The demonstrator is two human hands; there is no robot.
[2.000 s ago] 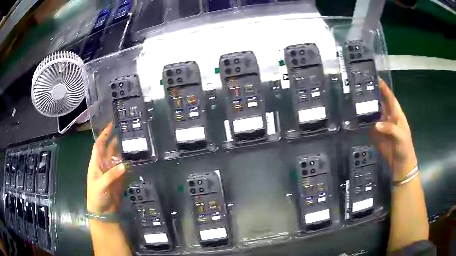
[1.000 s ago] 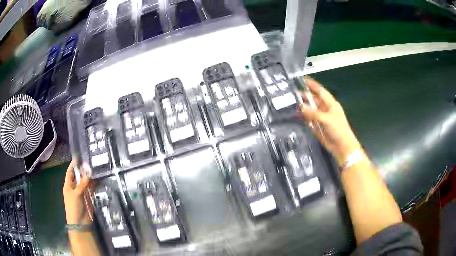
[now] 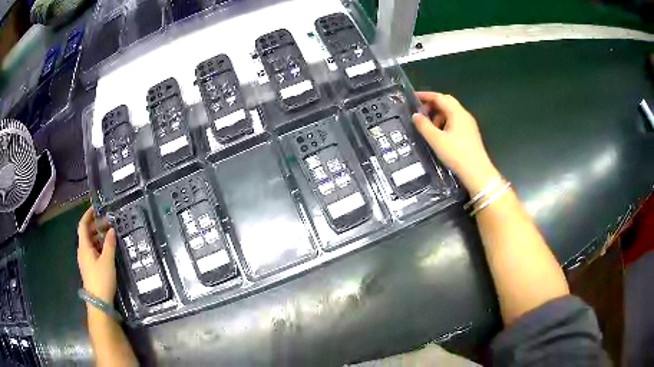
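Note:
A clear blister tray (image 3: 276,251) spans the middle of the view, tilted, with two rows of pockets. Several black-grey phone backs (image 3: 330,179) lie in it, face-down, each with a white label at its lower end. The middle pocket of the near row holds no phone. My left hand (image 3: 98,251) grips the tray's left edge, its fingers partly hidden by the rim. My right hand (image 3: 452,136) grips the tray's right edge, thumb on the rim.
The green belt (image 3: 545,143) runs under and right of the tray. A white board (image 3: 136,75) lies behind it, with another tray (image 3: 143,25) beyond. A white fan (image 3: 16,165) stands at left, above more phone trays (image 3: 16,308). A pale post (image 3: 396,29) stands at the back.
The tray, held in both hands, has moved left in view and turned, its right side now higher. The post and more belt at right have come into view, and the fan has shifted to the left edge.

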